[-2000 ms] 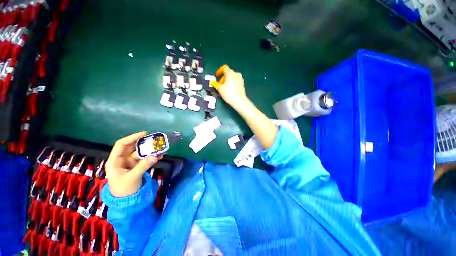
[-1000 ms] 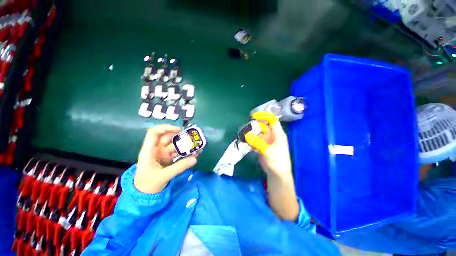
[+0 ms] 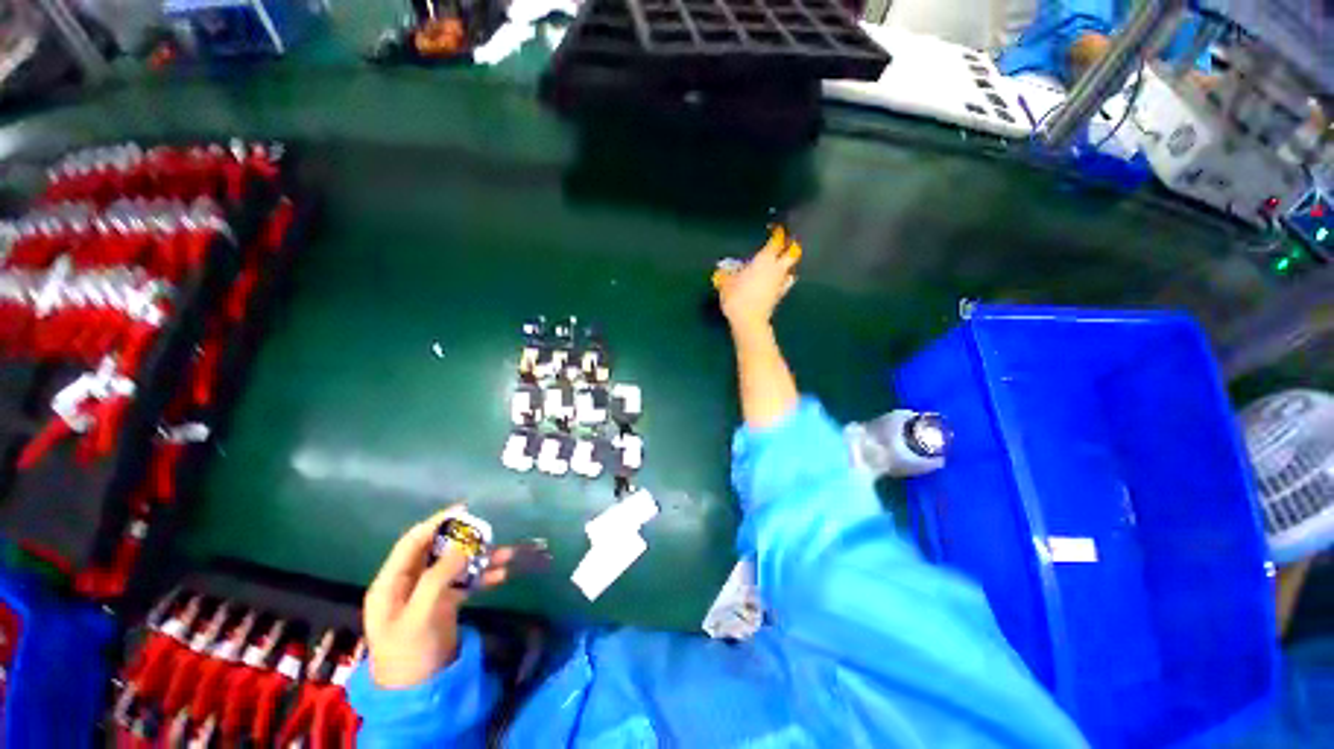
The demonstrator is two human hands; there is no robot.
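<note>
My left hand [image 3: 417, 600] holds a small watch case [image 3: 462, 546] with a pale rim and gold-yellow and black inside, near the bench's front edge. My right hand [image 3: 758, 285], with yellow-orange finger cots, reaches far over the green mat. A small pale piece [image 3: 729, 269] shows at its fingers, with something dark beyond; whether it grips either is unclear. Dark display modules [image 3: 556, 451] with white L-shaped patches lie in rows between the hands. White paper pieces [image 3: 615, 543] lie nearer me.
Red watch straps fill trays at left [image 3: 110, 300] and front left [image 3: 242, 680]. A blue bin [image 3: 1083, 329] stands at right, beside a greyish bottle [image 3: 900, 443]. A crumpled white cloth [image 3: 735, 607] lies by my right sleeve. A black compartment tray [image 3: 732, 32] is at the far side.
My right hand has moved from near the case to far over the mat; the display module it held is no longer clearly visible. My left hand keeps the case, now lower left. The view has tilted up.
</note>
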